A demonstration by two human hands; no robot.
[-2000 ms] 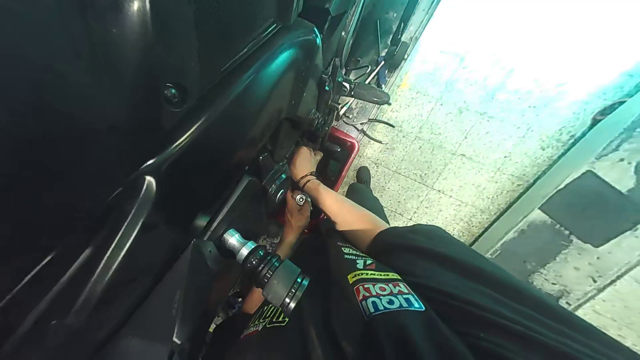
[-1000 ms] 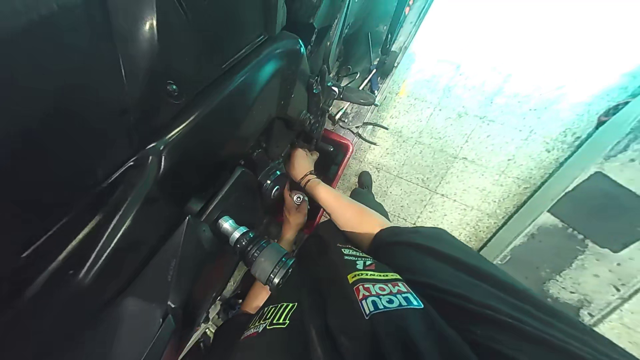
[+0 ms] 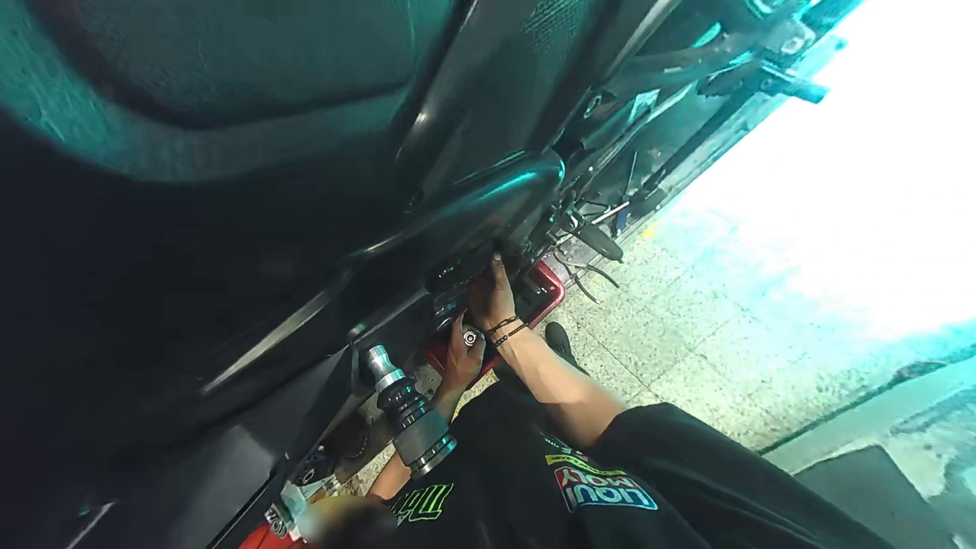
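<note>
My left hand (image 3: 463, 358) is closed around a tool with a round metal end (image 3: 470, 336), low beside the dark machinery. Just above it and to the right, my right hand (image 3: 492, 299), with dark bracelets at the wrist, reaches in against the black machinery. Its thumb points up, and its fingers are mostly hidden, so I cannot tell what they hold. A glossy black body panel (image 3: 488, 198) rises above both hands. Nearer the camera, a ribbed black cylindrical part with a silver end (image 3: 412, 415) stands out over my left forearm. Behind my hands lies a red tray (image 3: 560, 293).
Pliers with dark handles (image 3: 598, 282) lie beyond the tray, near several long tools and cables. A dark shoe (image 3: 558, 338) rests on the speckled tile floor (image 3: 671, 335). Large black panels fill the left side. A red object (image 3: 267, 537) shows at the lower left edge.
The view has shifted, showing more of the upper panels. My right hand's thumb now points up against the machinery, where the hand looked more curled before. My left hand keeps hold of the round-ended tool.
</note>
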